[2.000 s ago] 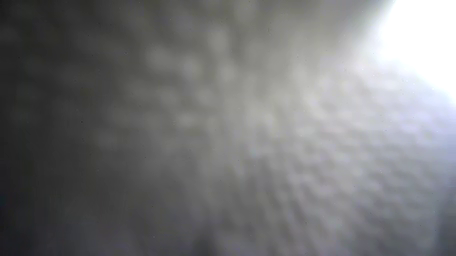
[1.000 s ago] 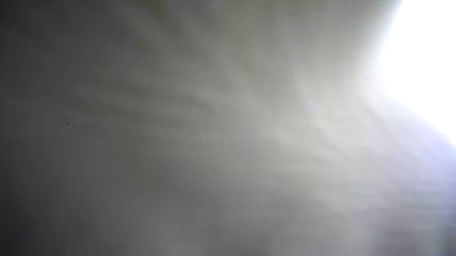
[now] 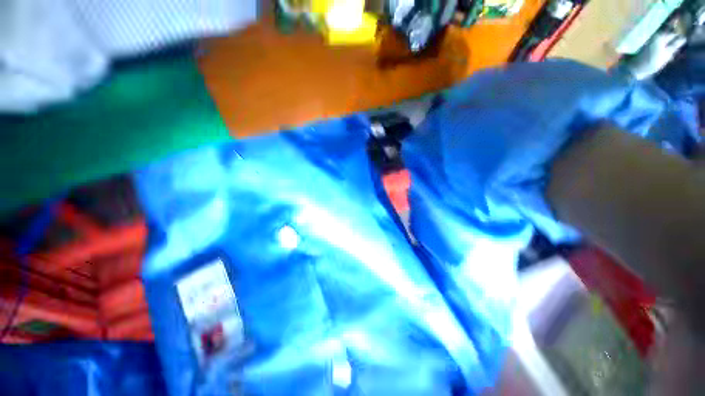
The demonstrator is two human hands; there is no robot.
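The picture is blurred and strongly tilted. A blue coat [image 3: 309, 255] with pale buttons and a white badge [image 3: 210, 309] fills the middle. A blue sleeve [image 3: 502, 139] leads to a blurred bare forearm [image 3: 634, 201] at the right edge, close to the camera; its hand cannot be made out. White ribbed fabric [image 3: 182, 27], perhaps a glove, is cut off at the top left; I cannot tell whether a hand is in it. An orange-brown fixture [image 3: 286, 85] at the top bears a yellow component [image 3: 348, 29] and dark parts. Neither of my hands shows clearly.
A green mat [image 3: 116, 116] adjoins the fixture at the left. Red frames [image 3: 116, 263] stand below it at the left. A blurred red thing [image 3: 614, 294] and a greyish shape with a white strip lie at the lower right. More parts show at the top right.
The pale, blurred knitted surface that filled the earlier views no longer covers the lens. The coat, sleeve, forearm, fixture and mat now show.
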